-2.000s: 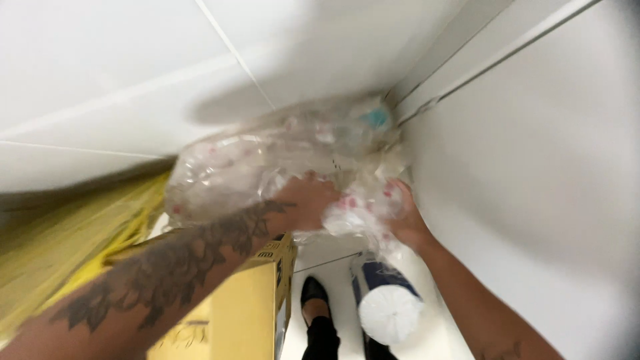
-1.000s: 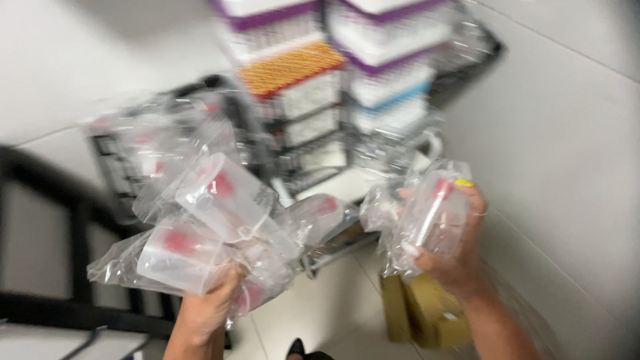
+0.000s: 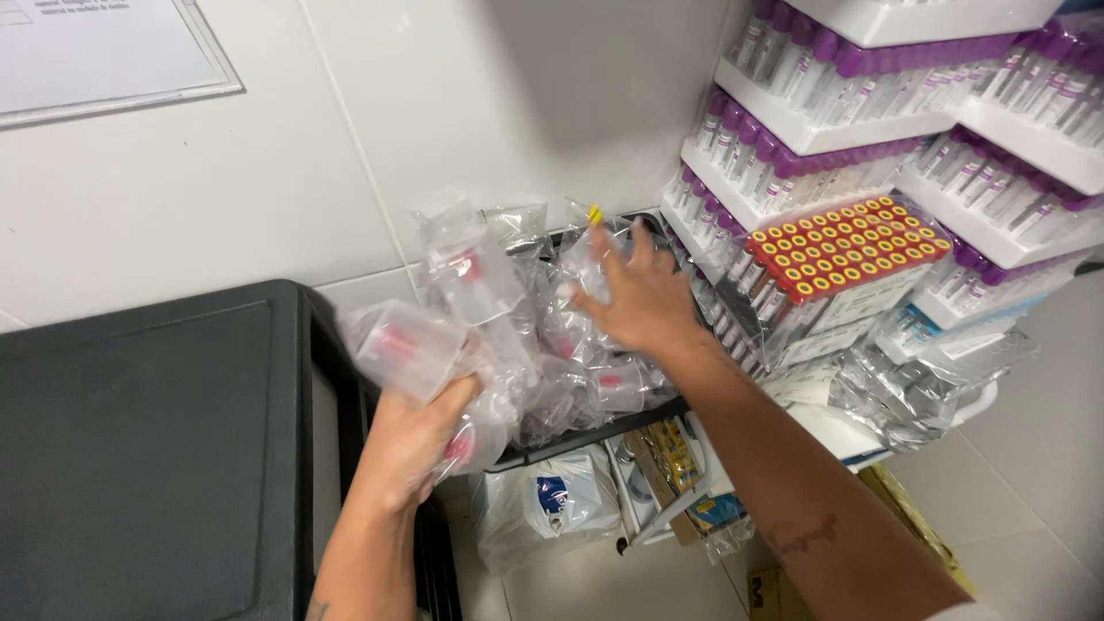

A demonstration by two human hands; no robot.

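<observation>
Several clear plastic specimen cups [image 3: 410, 349] in clear bags, with red parts showing inside, are bunched in my left hand [image 3: 423, 440]. They stand over the left side of a black plastic basket [image 3: 595, 429]. More bagged cups [image 3: 619, 384] fill that basket. My right hand [image 3: 642, 297] is over the basket with its fingers spread, touching or just above the bags; no cup is gripped in it. The wrapping hides part of my left fingers.
Racks of purple-capped tubes [image 3: 802, 164] rise at the right, beside a wrapped pack of red-and-yellow-capped tubes [image 3: 849, 246]. A black plastic cabinet [image 3: 155, 457] stands at the left. Below are a white plastic bag [image 3: 552, 509] and a trolley [image 3: 681, 509].
The view has shifted greatly. One second ago my right hand held a bagged cup; now its fingers are spread over the basket. My left hand still holds its bunch.
</observation>
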